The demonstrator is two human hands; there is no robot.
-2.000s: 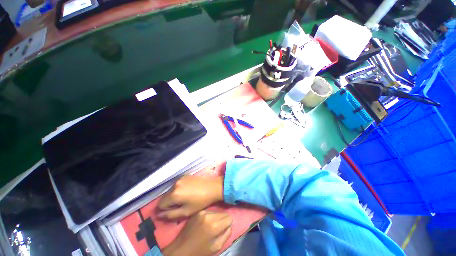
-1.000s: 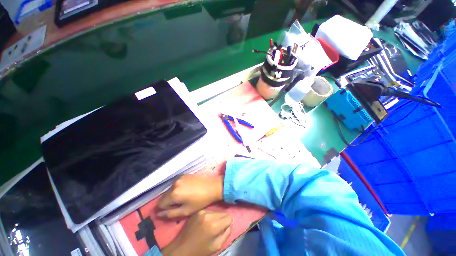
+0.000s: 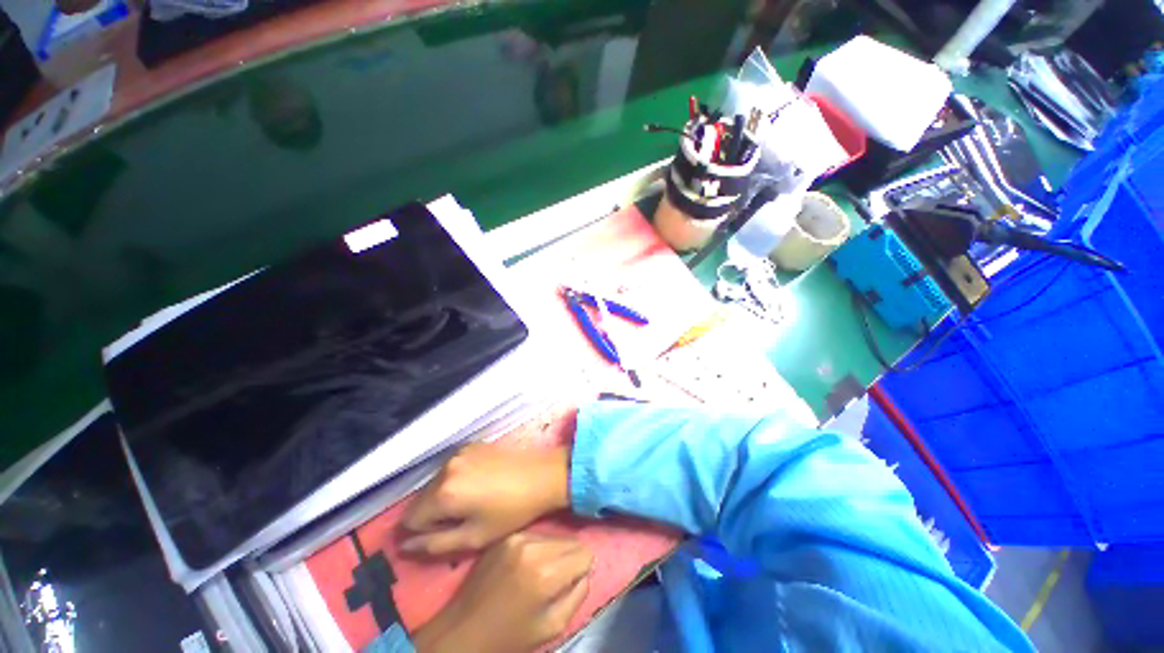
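Observation:
My right hand (image 3: 492, 500) rests with curled fingers on the salmon-red mat (image 3: 638, 556), reaching in from the right. My left hand (image 3: 521, 594) lies just below it, curled into a loose fist, close to or touching it. No object shows in either hand; the palms are hidden. A black tablet (image 3: 313, 370) with a small white label lies on white sheets on a stack at the left, beyond the hands. Blue-handled cutters (image 3: 597, 334) and a yellow-handled tool (image 3: 693, 334) lie on the mat farther off. A black cross-shaped tape patch (image 3: 372, 586) is left of my left hand.
A tool cup (image 3: 710, 179), tape roll (image 3: 812, 234), white coiled cable (image 3: 753, 291) and blue box (image 3: 894, 277) stand at the right. Blue bins (image 3: 1059, 408) are beyond the right bench edge. Another dark glossy slab (image 3: 70, 529) lies at lower left.
My hands and the tablet stack have not visibly moved. At the top left, the dark item with a bright face has shifted and its face no longer shows the same. Reflections on the green surface changed.

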